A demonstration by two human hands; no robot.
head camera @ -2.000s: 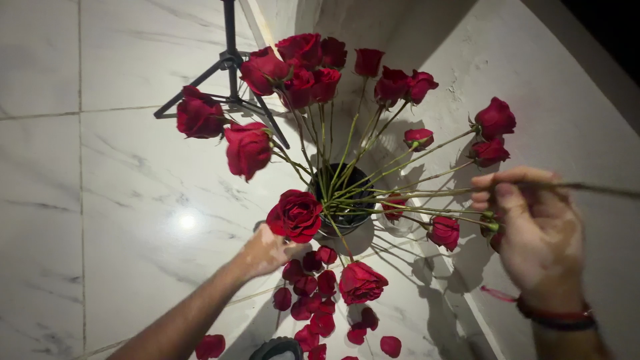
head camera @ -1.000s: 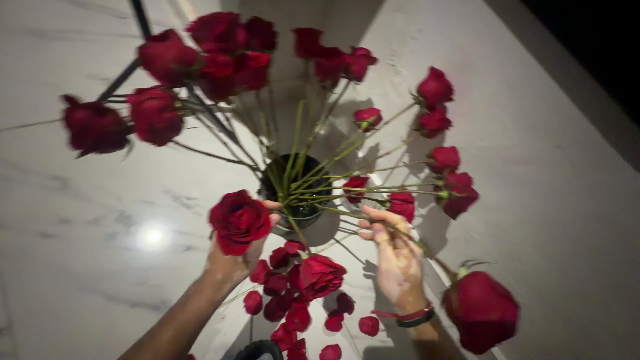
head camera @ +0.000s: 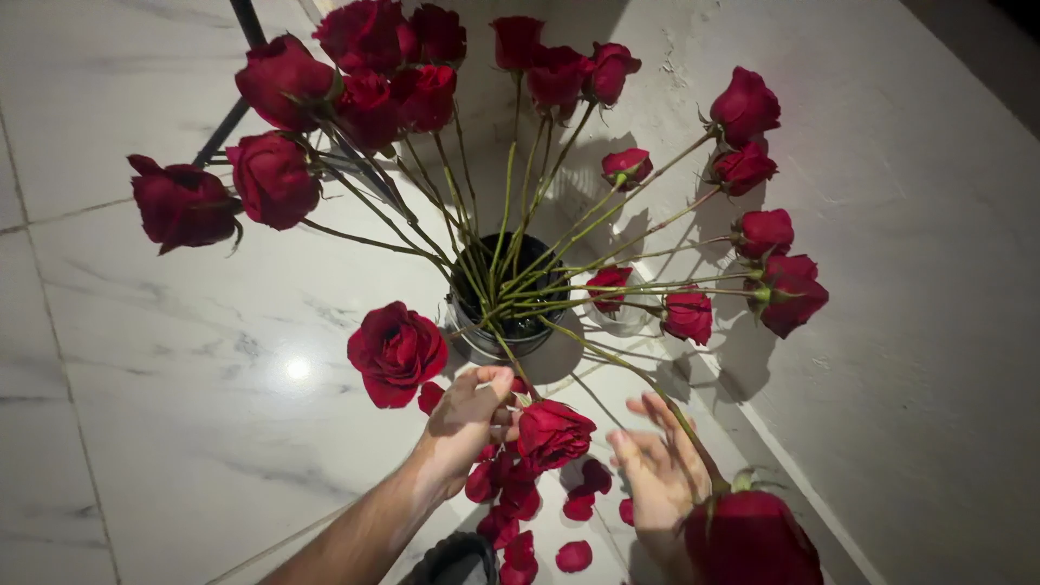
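Observation:
Long-stemmed red roses fan out from a dark bucket in the middle. My left hand has its thumb and fingers at the stem just behind an open red rose; whether they grip it is hard to tell. My right hand is below and right of the bucket, its fingers apart, beside the curved stem of a large rose that leans out of the bucket over the wrist. Another full rose hangs left of the bucket, above my left forearm.
Fallen red petals lie on the marble-look tile floor. Right of the bucket, a small clear container stands by the pale wall. Black metal stand legs are at the upper left, and a dark object at the bottom edge.
The large rose's stem, held in my right hand earlier, now stands in the bucket, and that hand's fingers are off it. My left hand has moved from the full rose at left to the lower rose.

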